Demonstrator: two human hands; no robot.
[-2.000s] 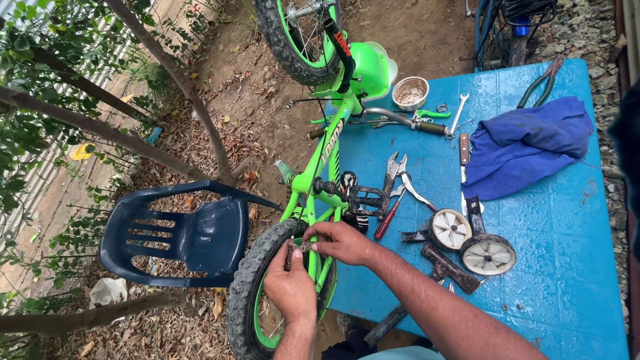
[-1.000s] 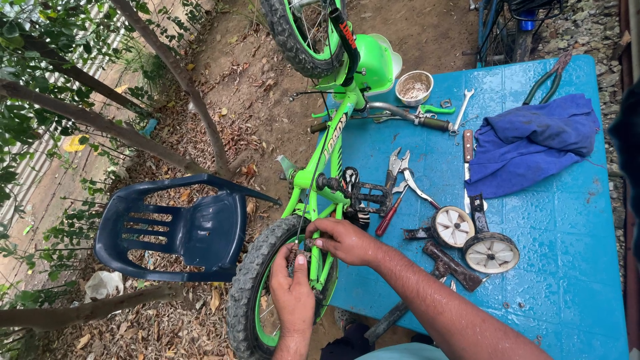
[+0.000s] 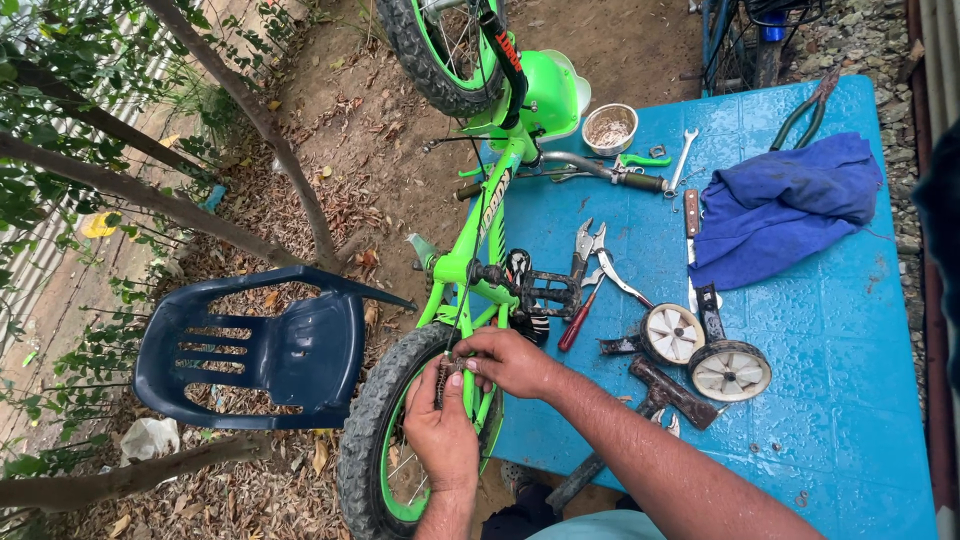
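A green child's bicycle frame (image 3: 480, 217) lies with its knobby rear tyre (image 3: 367, 435) nearest me. Between finger and thumb, my left hand (image 3: 446, 431) holds a small rusty metal part with a spring (image 3: 442, 379), beside the frame tubes above the wheel. My right hand (image 3: 510, 364) pinches the same part from the other side, where a black cable (image 3: 463, 300) runs down to it. The fingers hide much of the part. A black pedal (image 3: 551, 294) projects over the blue table, near locking pliers (image 3: 583, 247) and a red-handled screwdriver (image 3: 581, 322).
On the blue table (image 3: 847, 375) lie a hammer (image 3: 667, 394), two training wheels (image 3: 729, 370), a blue cloth (image 3: 780, 202), a knife (image 3: 691, 214), a spanner (image 3: 683, 157), green-handled pliers (image 3: 806, 112) and a bowl (image 3: 610, 129). A dark plastic chair (image 3: 255, 349) stands left of the bicycle.
My fingers have shifted slightly around the small part; both hands stay at the same place on the bicycle.
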